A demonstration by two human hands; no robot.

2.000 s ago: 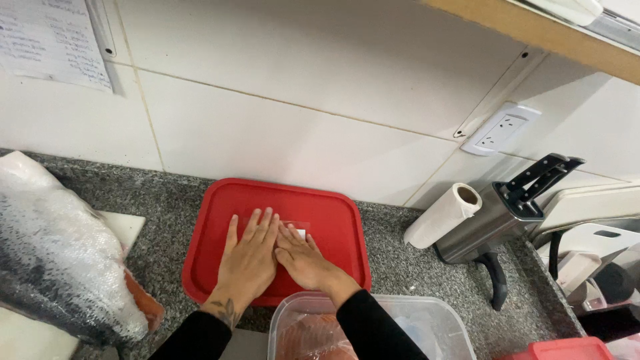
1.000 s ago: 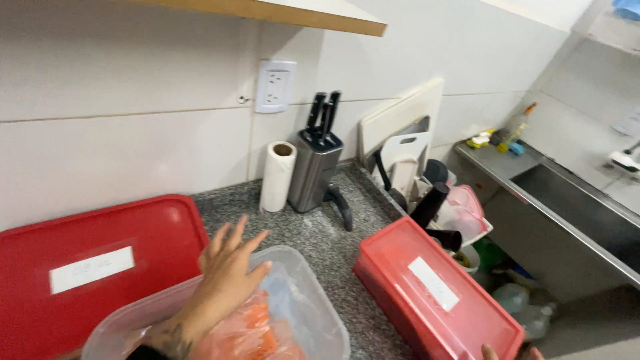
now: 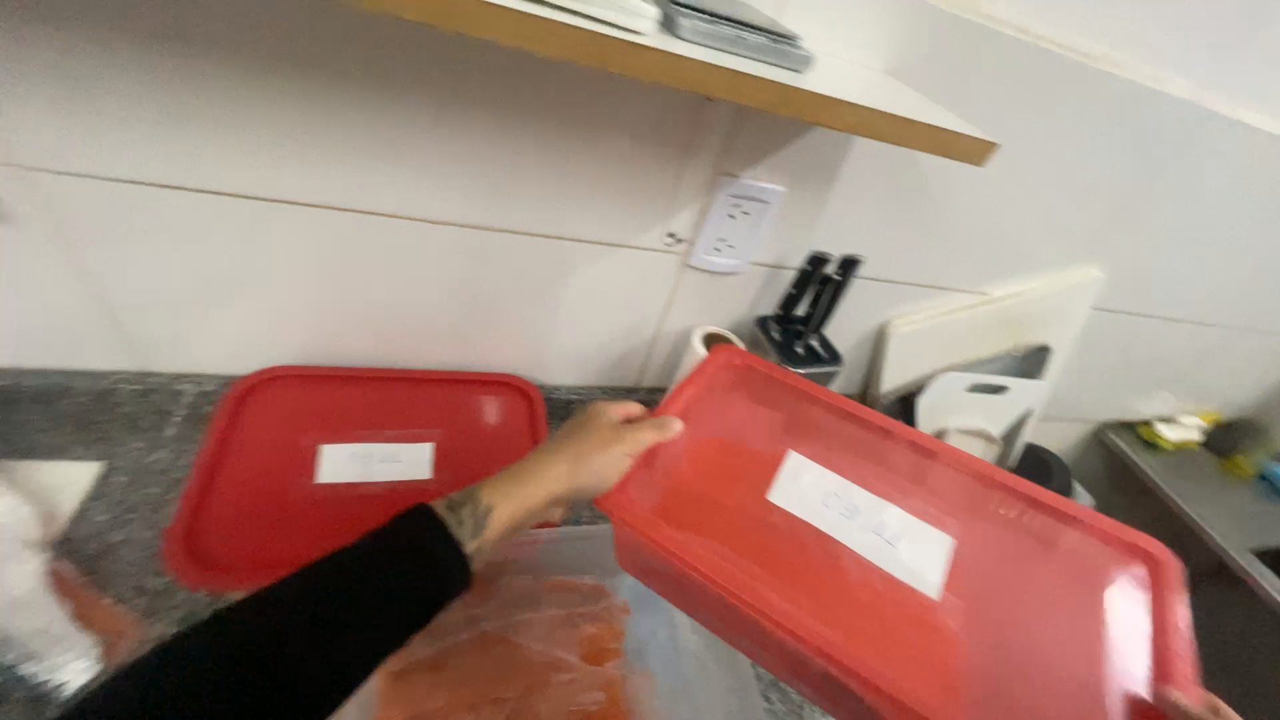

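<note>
My left hand [image 3: 605, 445] grips the left end of a red lidded plastic container [image 3: 850, 560] that bears a white label. At that container's lower right corner only the fingers of my right hand [image 3: 1185, 705] show, holding its edge. The container is tilted and raised over the right part of a clear plastic bin [image 3: 700, 640], which holds orange-pink fish pieces [image 3: 520, 650] under plastic film. Behind my left forearm a second red lid [image 3: 370, 410] with a white label lies on the counter against the wall.
A silvery-skinned fish [image 3: 40, 590] lies at the left on the granite counter [image 3: 150, 420]. Behind the raised container stand a paper roll [image 3: 710, 345], a knife block [image 3: 800, 345] and cutting boards [image 3: 990, 330]. A shelf [image 3: 700, 80] juts out above; a metal sink edge [image 3: 1190, 500] is at the right.
The labelled red container, on the counter at the right a second ago, is now lifted and further left, held in both hands. My left hand has moved from over the clear bin to its end.
</note>
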